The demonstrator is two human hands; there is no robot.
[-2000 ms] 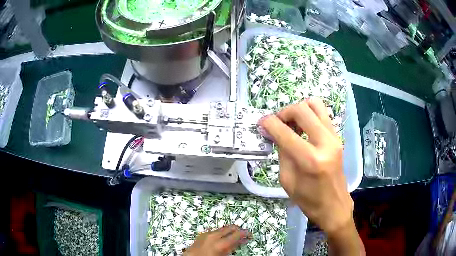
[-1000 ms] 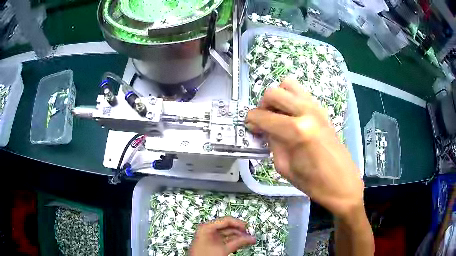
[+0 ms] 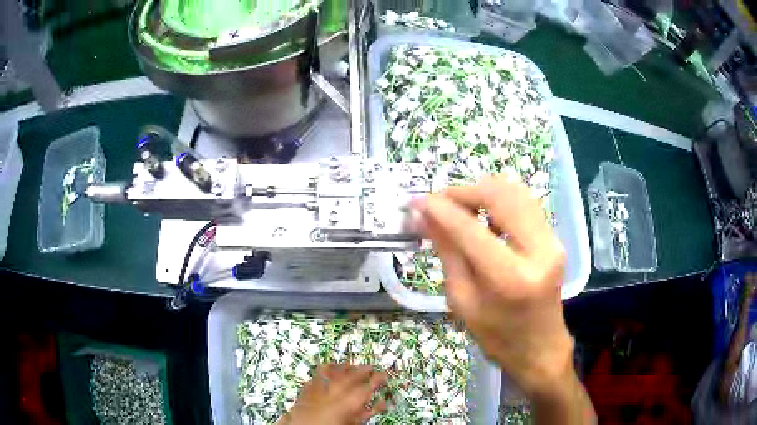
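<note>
My right hand is at the right end of the silver press, with thumb and fingertips close together beside the fixture. Blur hides whether a workpiece is between them. My left hand lies palm down over the white-and-green workpieces in the lower bin, its fingers slightly bent; whether it holds a piece cannot be seen. The upper bin, heaped with the same workpieces, is behind and right of my right hand.
A steel bowl feeder with a green inside stands behind the press. Small clear boxes stand at left and right. A green crate of small greyish parts is at lower left. Clear trays and bags clutter the far right.
The view has shifted, so the machine and bins sit further left in the picture. My left hand has opened from its curled pose. My right hand stays beside the fixture.
</note>
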